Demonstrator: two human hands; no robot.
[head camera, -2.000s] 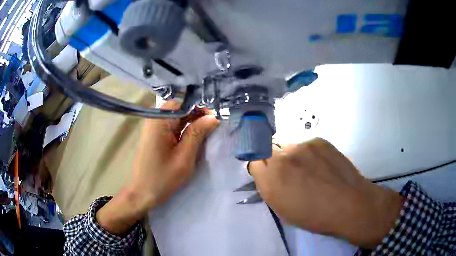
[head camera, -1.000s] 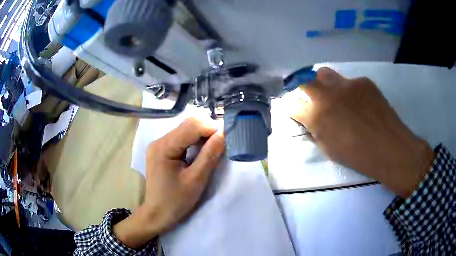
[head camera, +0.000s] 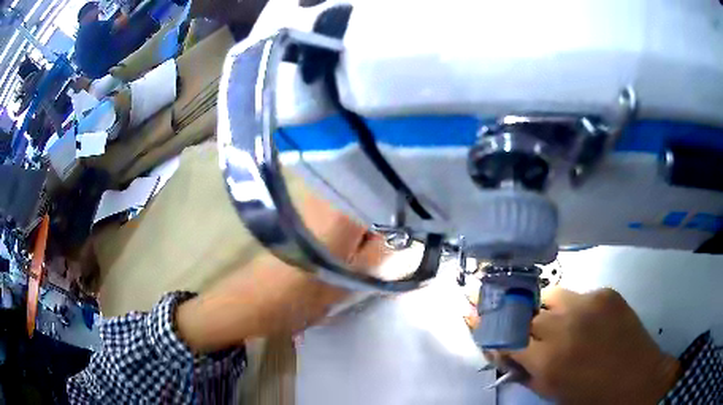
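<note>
The white sewing machine head with a blue stripe fills the upper right. A curved metal guard and ribbed grey knobs are on its front. My left hand is blurred behind the guard, at the edge of the cloth; its fingertips are partly hidden. My right hand is right of the lower knob, shut on a small pointed metal tool, probably thread snips. White cloth lies below the needle area, which the head hides. A tan garment panel lies to the left.
Brown stacks of cut pieces with white tickets lie at the upper left. An orange thing is at the far left. A person in dark clothes is in the background at the upper left. The white machine table shows at the right.
The view has shifted, showing more of the machine's front and the stacks. My right hand has come back from the far side of the needle area to beside the lower knob. My left hand is now behind the guard.
</note>
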